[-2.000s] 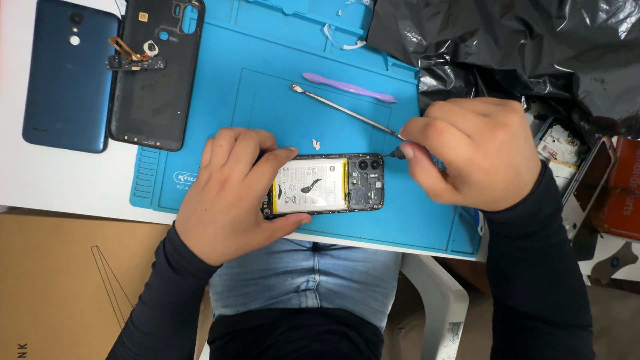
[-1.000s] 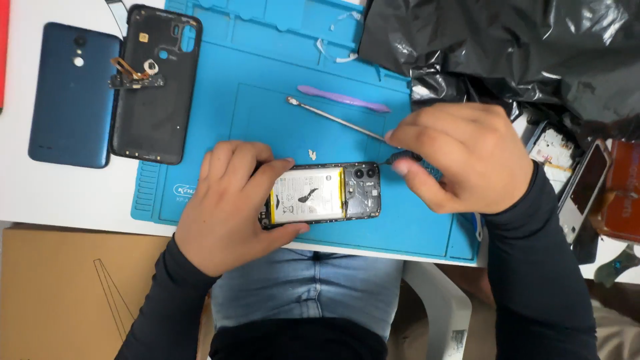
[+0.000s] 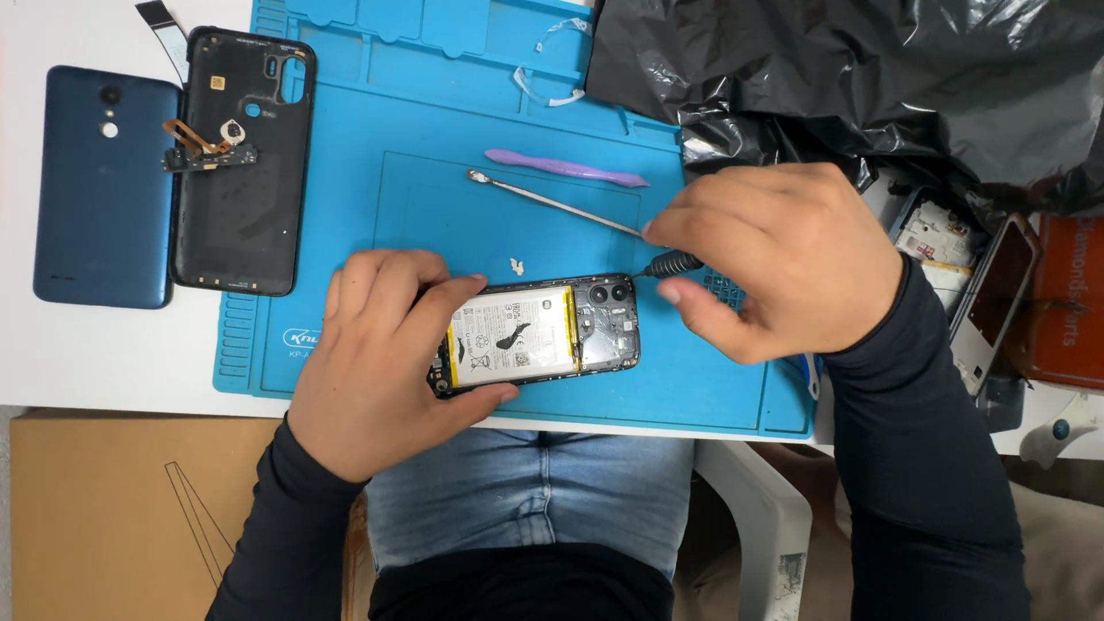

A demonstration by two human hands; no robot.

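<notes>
An opened smartphone point(image 3: 604, 345) lies on a blue silicone repair mat point(image 3: 414, 233), its white battery point(image 3: 517, 336) and circuit area showing. My left hand point(image 3: 379, 354) grips the phone's left end between thumb and fingers. In my right hand point(image 3: 776, 259) is a screwdriver with a black ribbed handle point(image 3: 673, 264); its tip is at the phone's upper right corner, by the camera lenses. A metal tool point(image 3: 561, 205) with a small scoop-like end lies just above, reaching to my right fingertips. Beyond it rests a purple plastic pry tool point(image 3: 565, 167). A small pale scrap point(image 3: 517, 266) lies above the phone.
At left, a dark blue phone point(image 3: 103, 190) lies beside a black back cover point(image 3: 246, 216), which carries a small part with a flex cable point(image 3: 211, 157). Black plastic sheeting point(image 3: 845, 78) covers the upper right. Phone parts point(image 3: 936, 241) and an orange box point(image 3: 1065, 302) stand at right.
My left hand keeps its hold on the phone. The screwdriver in my right hand has tilted, so more of its ribbed handle shows, while its tip stays by the phone's upper right corner.
</notes>
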